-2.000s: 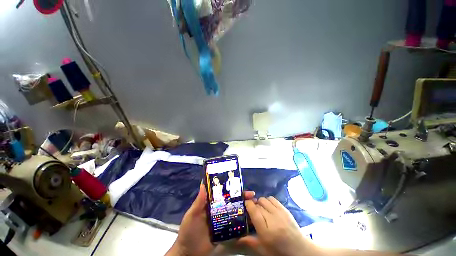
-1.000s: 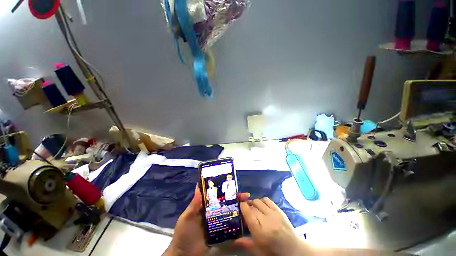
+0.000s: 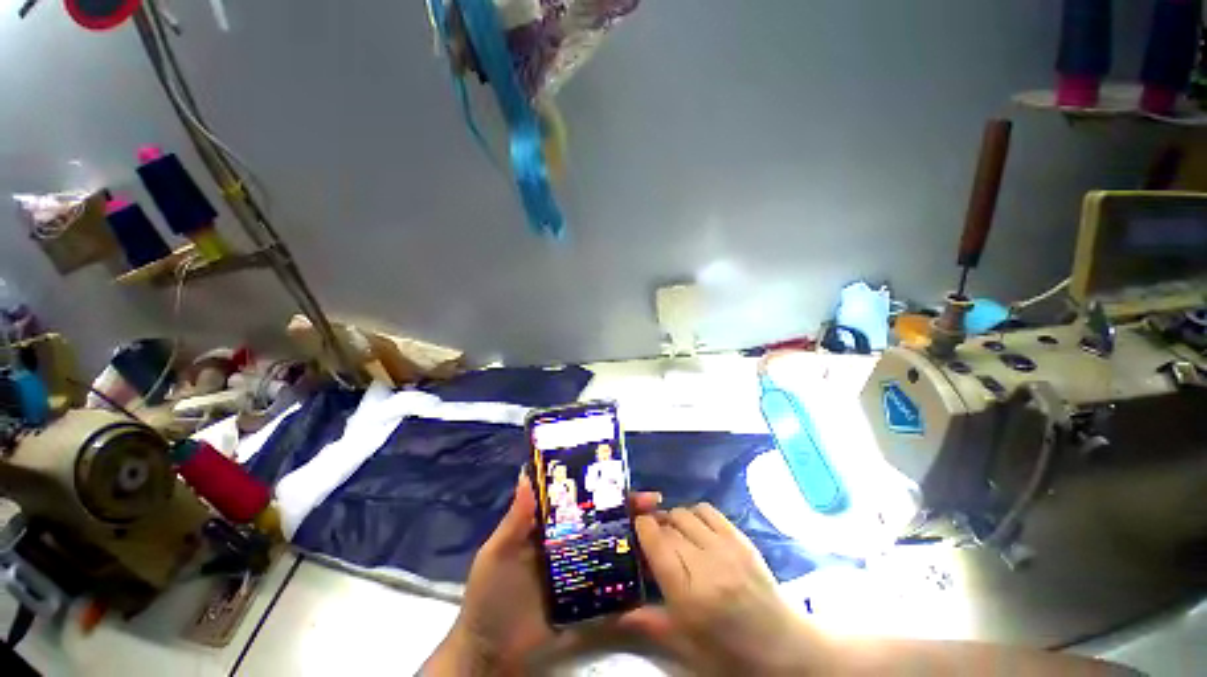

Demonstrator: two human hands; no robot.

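A black smartphone [image 3: 582,516] with a lit, colourful screen is held upright above the table, low in the middle of the view. My left hand [image 3: 503,595] is bare and holds the phone along its left side. My right hand [image 3: 708,575] is bare, at the phone's right edge, with its fingers bent and touching the phone's side. A navy garment panel [image 3: 430,489] with a white band [image 3: 338,463] lies flat on the table behind the phone, which covers part of it.
A beige sewing machine head [image 3: 927,410] stands at the right, with a bright blue strip [image 3: 801,443] beside it. A second machine [image 3: 113,483] with a red cone [image 3: 223,481] stands at the left. Blue tape [image 3: 530,165] hangs on the wall. The white table [image 3: 357,628] reaches the wall.
The view has shifted slightly. The phone and both hands keep nearly the same pose over the table.
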